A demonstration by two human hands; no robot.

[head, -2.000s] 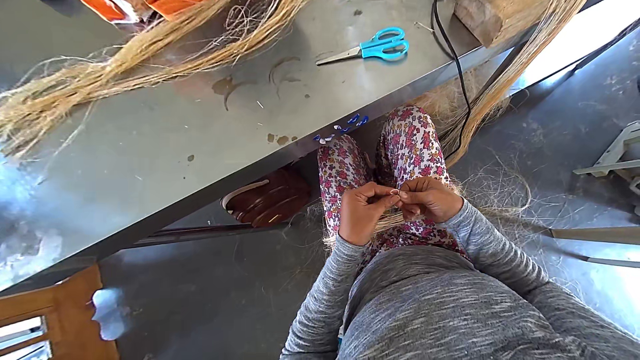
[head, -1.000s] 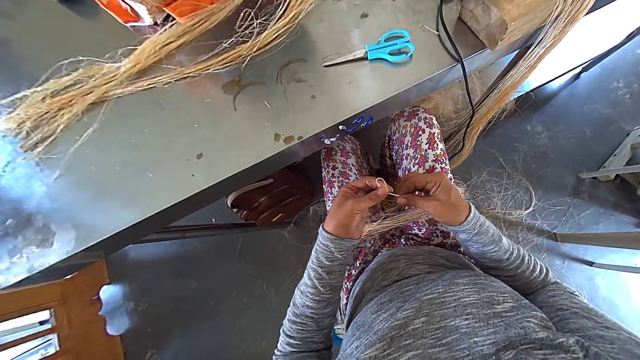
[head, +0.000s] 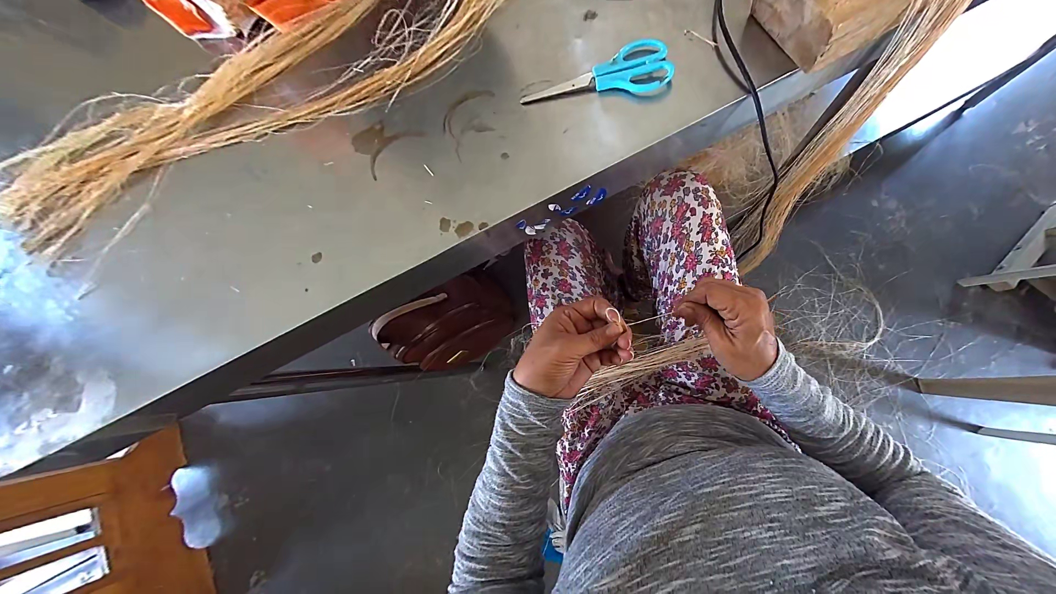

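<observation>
Above my lap, my left hand (head: 573, 345) pinches one end of a thin strand of plant fibre (head: 654, 318), with a small loop showing at the fingertips. My right hand (head: 730, 326) grips the same strand to the right, so it runs taut between the hands. A bundle of pale fibres (head: 652, 363) lies across my lap below them, over floral trousers. Scissors with turquoise handles (head: 634, 70) rest on the metal table, beyond my hands. A long hank of tan fibre (head: 165, 124) is at the table's upper left.
The grey metal table (head: 371, 223) has its edge in front of my knees. A black cable (head: 759, 124) hangs over it beside a wooden block (head: 825, 29) and more long fibres (head: 813, 161). A brown bag (head: 450, 322) sits under the table. Loose fibres (head: 858, 330) lie at right.
My hands were close together two seconds ago and have moved apart, with the strand now stretched between them. The scissors have stayed on the table.
</observation>
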